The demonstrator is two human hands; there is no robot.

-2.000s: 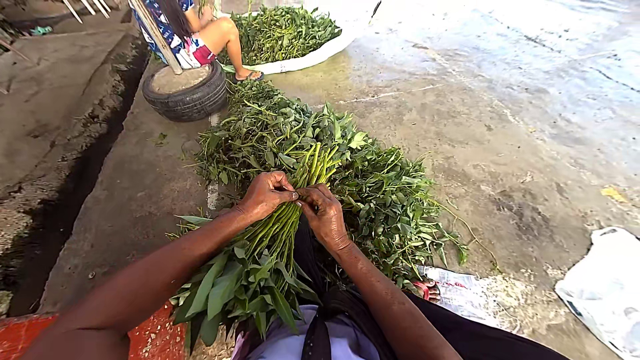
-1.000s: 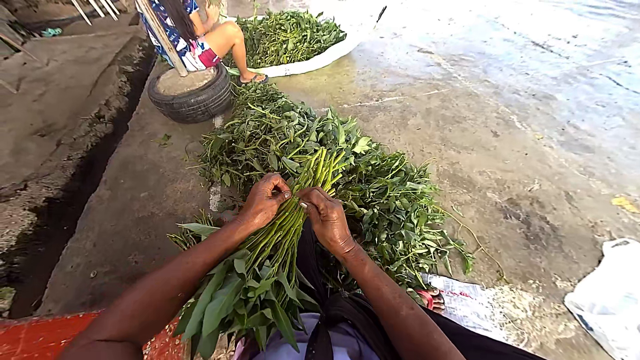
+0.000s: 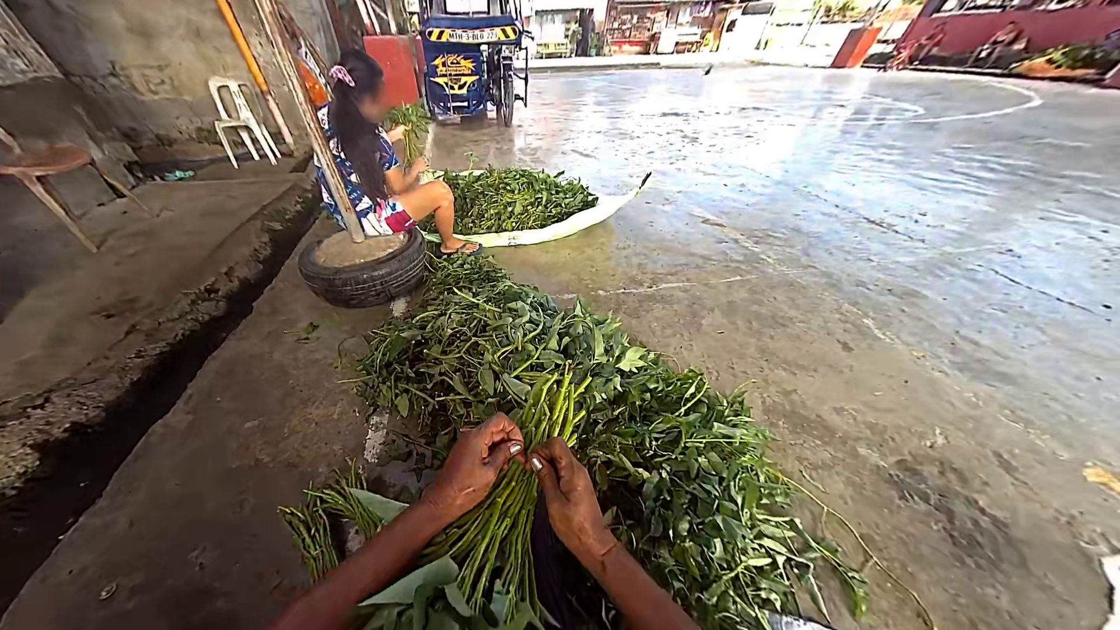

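Note:
My left hand (image 3: pixel 477 464) and my right hand (image 3: pixel 567 494) meet over a bundle of long green leafy stems (image 3: pixel 499 525), thumbs and fingertips pinched close together at its upper part. Whatever thin thing the fingertips pinch is too small to make out. The cut stem ends point away from me, and the broad leaves hang toward me at the bottom. Beyond and to the right of my hands lies a large heap of leafy greens (image 3: pixel 682 455) on the concrete. Another bunch of stems (image 3: pixel 319 525) rests on the ground left of my left forearm.
A person (image 3: pixel 367 157) sits ahead on the left, holding greens beside a second heap (image 3: pixel 516 199) on a white sheet (image 3: pixel 569 229). Near them a pole stands in a concrete-filled tire (image 3: pixel 367 280). A ditch (image 3: pixel 157 394) runs along the left. Farther back are a plastic chair (image 3: pixel 241 122) and a blue vehicle (image 3: pixel 468 66).
The view has tilted up, showing the far court and the vehicle. Both hands stay pinched together at the bundle, with only small finger movements.

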